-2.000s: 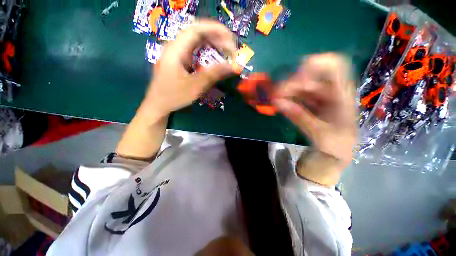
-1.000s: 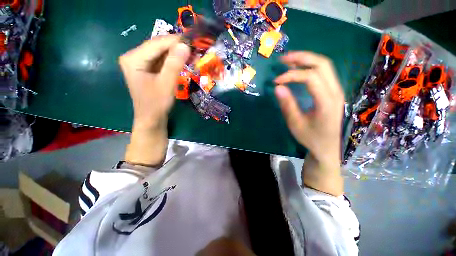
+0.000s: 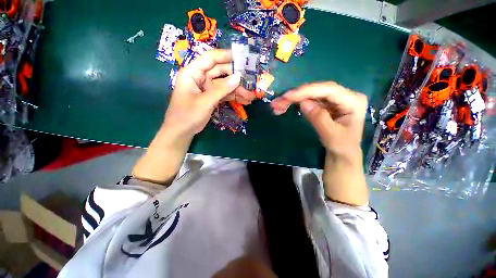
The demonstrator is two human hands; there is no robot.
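Note:
My left hand [image 3: 204,89] holds a grey circuit board [image 3: 246,62] upright between thumb and fingers, above the near edge of the pile. An orange housing with a black oval [image 3: 200,23] lies in the pile beyond it, and another orange housing [image 3: 291,14] lies farther right. A yellow-orange housing back [image 3: 287,46] faces up. A darker module [image 3: 228,117] lies below my left hand, with an orange piece beside it. My right hand [image 3: 326,108] is to the right of the board, its thumb and fingers bent; whether a small thing is between its fingertips cannot be told.
A clear plastic bag [image 3: 435,119] full of orange housings and boards lies at the right. Another filled bag [image 3: 12,65] is at the left edge. A small whitish piece [image 3: 135,36] lies on the green bench [image 3: 92,103]. A cardboard box [image 3: 49,220] stands below left.
The orange part held two seconds ago in my right hand is no longer there. My left hand has come back nearer with a grey board. My right hand has moved slightly left and its fingers have drawn together.

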